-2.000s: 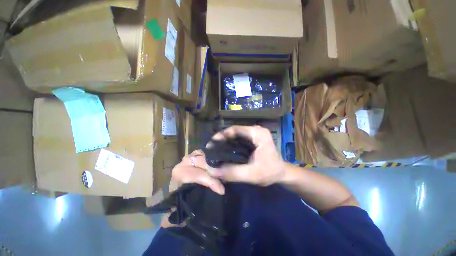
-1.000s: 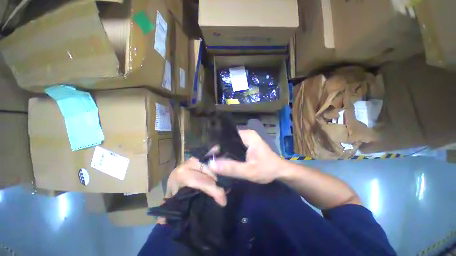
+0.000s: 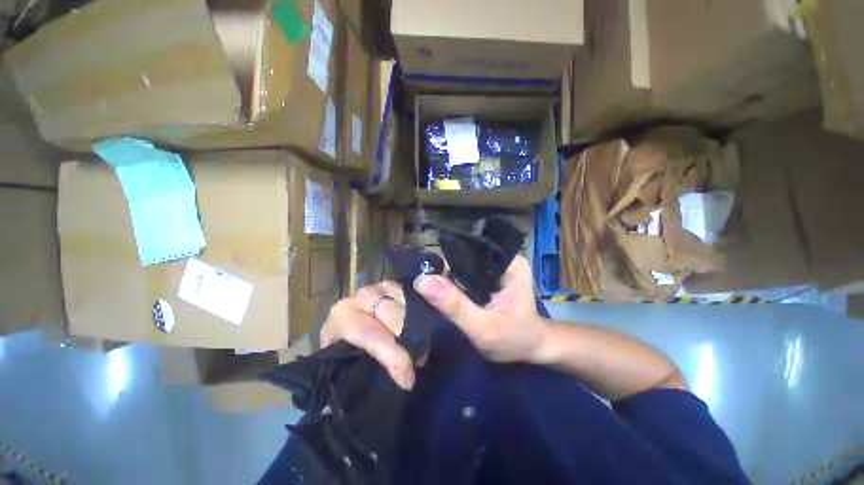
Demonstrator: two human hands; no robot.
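My left hand [image 3: 371, 327], with a ring on one finger, is closed around a bunch of black bagged items [image 3: 355, 417] low in front of my body. The bunch hangs down below the hand over the dark blue clothing. My right hand [image 3: 497, 317] holds the upper part of the black items [image 3: 483, 248], with its thumb on top near a small shiny spot. The hands are close together. The fingers of my right hand are partly hidden behind the black material.
An open stock carton [image 3: 485, 196] with shiny dark bags stands ahead. A closed carton [image 3: 246, 246] with a pale blue-green sheet [image 3: 159, 208] is at left. Crumpled kraft paper [image 3: 606, 227] lies at right, above yellow-black floor tape [image 3: 606, 300]. More cartons [image 3: 488, 28] are stacked behind.
The black items at my right hand were bunched together, then blurred, and are now spread up and to the right. My right thumb now points up-left on them. My left hand keeps its hold.
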